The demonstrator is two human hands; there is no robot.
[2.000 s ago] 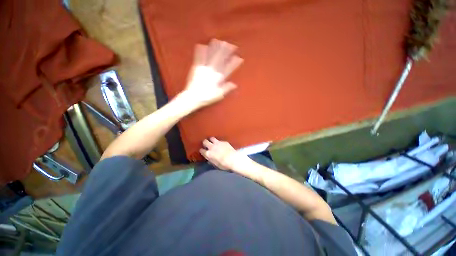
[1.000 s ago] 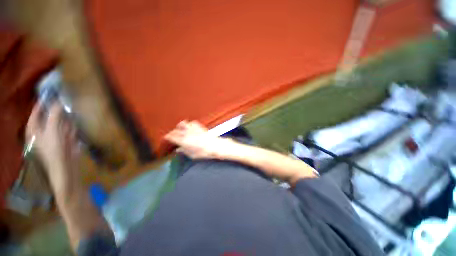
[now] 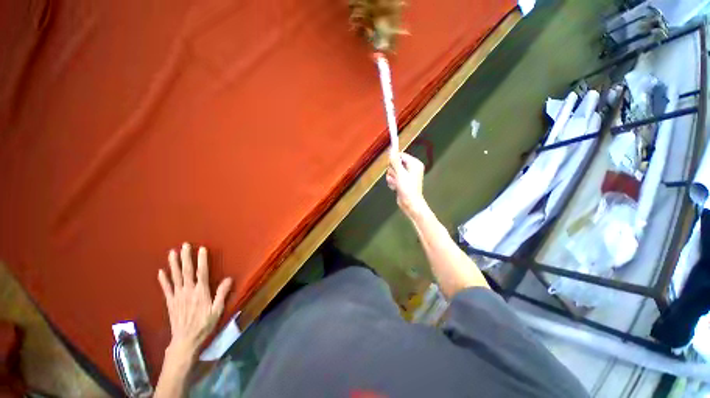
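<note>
Rust-red fabric (image 3: 233, 148) covers most of the table, with long soft wrinkles at the upper left. My right hand (image 3: 405, 180) is closed around the whitish handle of the feather duster (image 3: 377, 19), just past the table's near edge. The duster's brown feathers rest on or just over the cloth. My left hand (image 3: 191, 299) lies flat on the fabric near the lay's near left corner, fingers spread, holding nothing. A silver metal weight (image 3: 131, 361) sits on the cloth left of my left wrist. A white paper slip (image 3: 223, 339) sticks out under the near edge.
The wooden table edge (image 3: 342, 206) runs diagonally from lower left to upper right. A metal rack (image 3: 572, 268) with white rolls and plastic stands at the right above the green floor (image 3: 467, 148). Bare wood and a bit of red cloth show at the lower left.
The view has swung right. My right hand has left the fabric corner and taken hold of the duster. My left hand has moved from the metal pieces onto the cloth; a metal weight now sits beside it.
</note>
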